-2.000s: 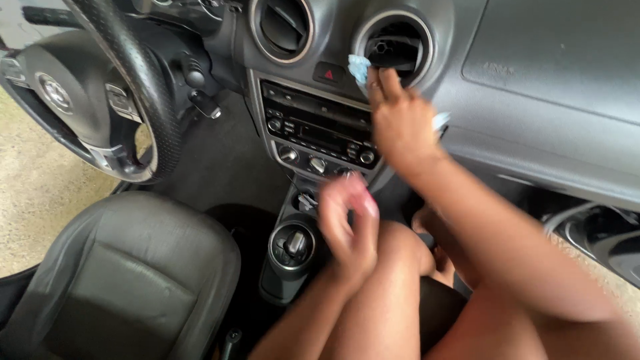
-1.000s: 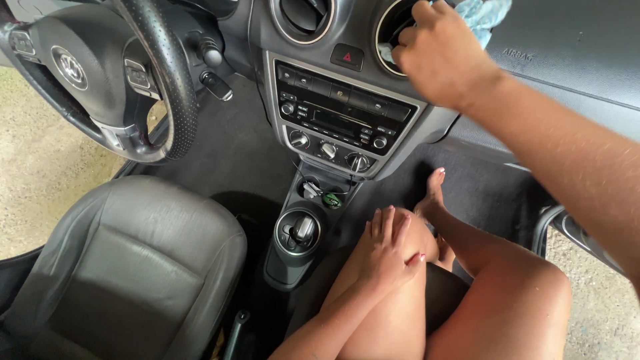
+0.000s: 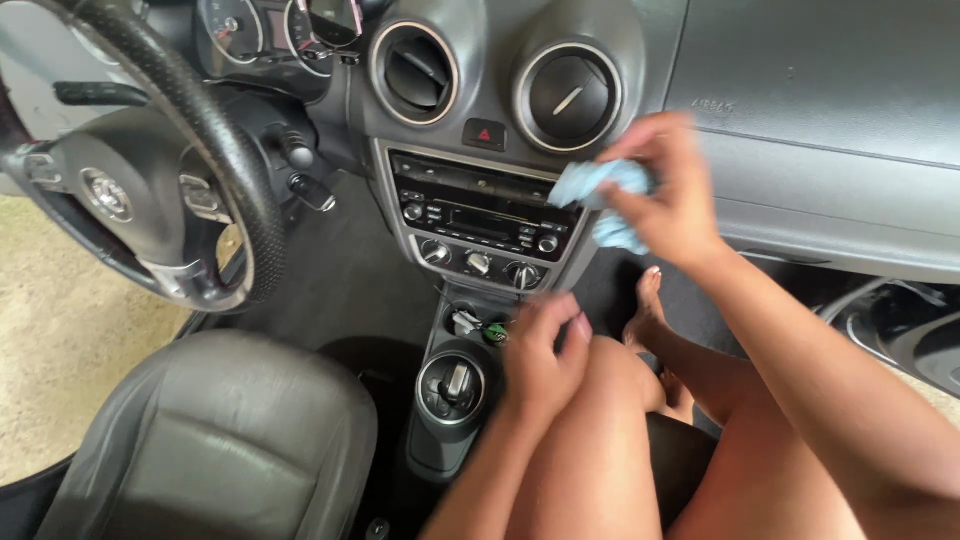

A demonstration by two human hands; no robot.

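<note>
My right hand grips a crumpled light blue cloth in front of the right edge of the car radio, just below the right round air vent. That vent's flap is closed, with a pale tab across its middle. The left round air vent has its flap tilted. Between the vents sits the hazard light button. My left hand, blurred, hovers above my knee beside the center console, its fingers curled and nothing seen in them. Climate knobs line up under the radio.
The steering wheel and a key in the ignition are at the left. Below them is the dark driver's seat. The gear knob rises from the console, behind small items in a cup holder. The glove box side of the dashboard spans the right.
My right hand has come down from the right vent with the cloth. The vent's flap, turned open two seconds ago, now lies closed. My left hand has lifted off my knee.
</note>
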